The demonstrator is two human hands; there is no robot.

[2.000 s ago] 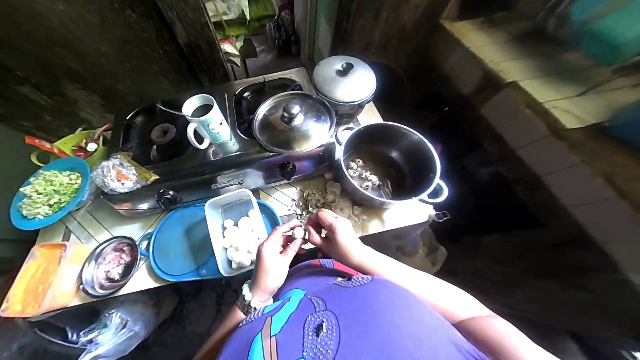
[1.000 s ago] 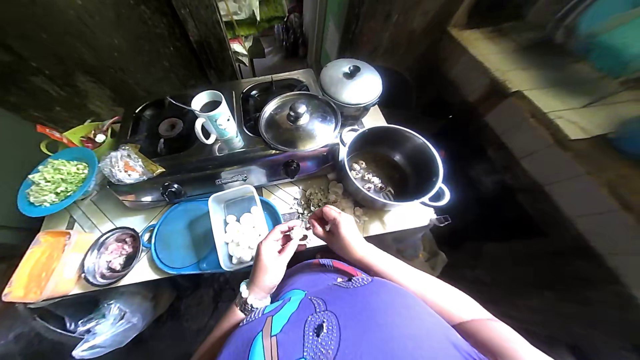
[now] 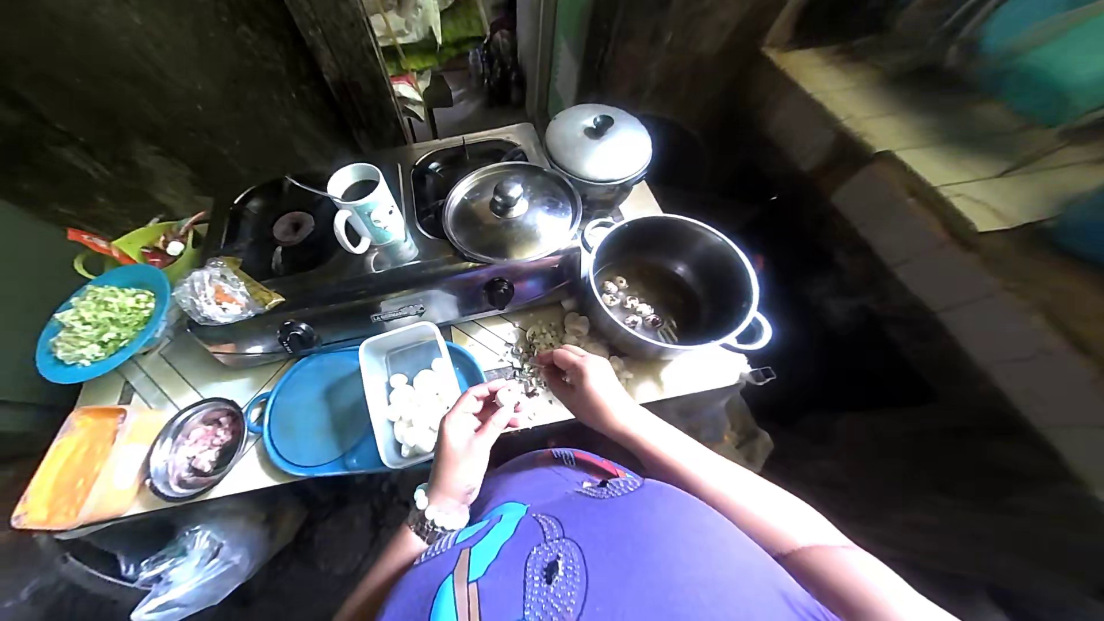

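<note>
A small whitish egg (image 3: 507, 398) is held between the thumb and fingers of my left hand (image 3: 470, 427). To its right, my right hand (image 3: 580, 379) has its thumb and fingertips pinched together over a heap of broken eggshells (image 3: 539, 345); whether a bit of shell is between them I cannot tell. A white rectangular plastic tub (image 3: 371, 379) with several peeled eggs (image 3: 423, 405) stands left of my left hand, on a blue plastic lid or tray (image 3: 315, 414). Several speckled quail eggs (image 3: 634, 306) lie in the deep two-handled pot (image 3: 703, 276) beyond my right hand.
Behind is a gas stove (image 3: 388, 302) with a mug (image 3: 371, 207) and a steel lid (image 3: 513, 211) on it. A lidded pot (image 3: 599, 151) stands at the back right. Leftward are a metal bowl of meat (image 3: 198, 448), an orange-filled container (image 3: 73, 466) and a blue plate of chopped greens (image 3: 103, 323).
My right hand has moved slightly away from my left hand, over the shells. The egg in my left hand now shows more plainly.
</note>
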